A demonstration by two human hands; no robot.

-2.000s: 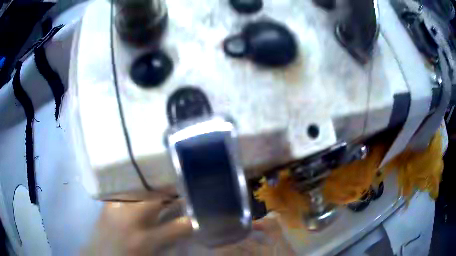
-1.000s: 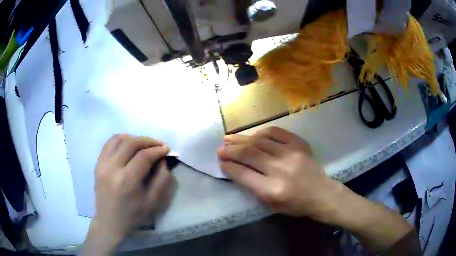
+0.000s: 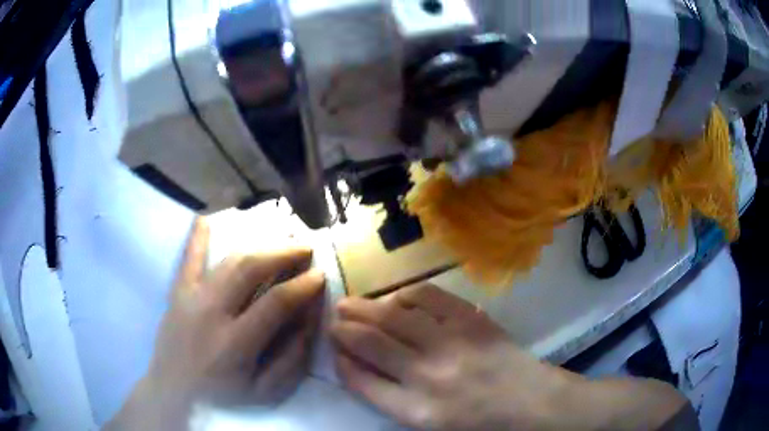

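A pale garment panel (image 3: 101, 210) with narrow black strips lies left of the sewing machine head (image 3: 354, 84) and runs under its needle area. My left hand (image 3: 240, 311) lies on the pale cloth just in front of the needle, fingers spread and blurred. My right hand (image 3: 422, 345) is beside it, fingers bent and pressed on the cloth's edge at the front corner of the yellowish bed plate (image 3: 379, 269). Whether the fingers pinch the cloth cannot be told. The presser foot area is bright with glare and partly hidden by the machine head.
Orange-yellow thread tassels (image 3: 523, 202) hang from the machine arm. Black-handled scissors (image 3: 612, 240) lie behind them on the table. A measuring strip (image 3: 607, 307) runs along the table edge. More pale cut pieces (image 3: 696, 311) lie at the right, beyond the edge.
The view has tilted back up from the table a little, so the machine head looks larger and lower. Both hands are closer together and nearer the needle. The dark-edged curve between them no longer shows.
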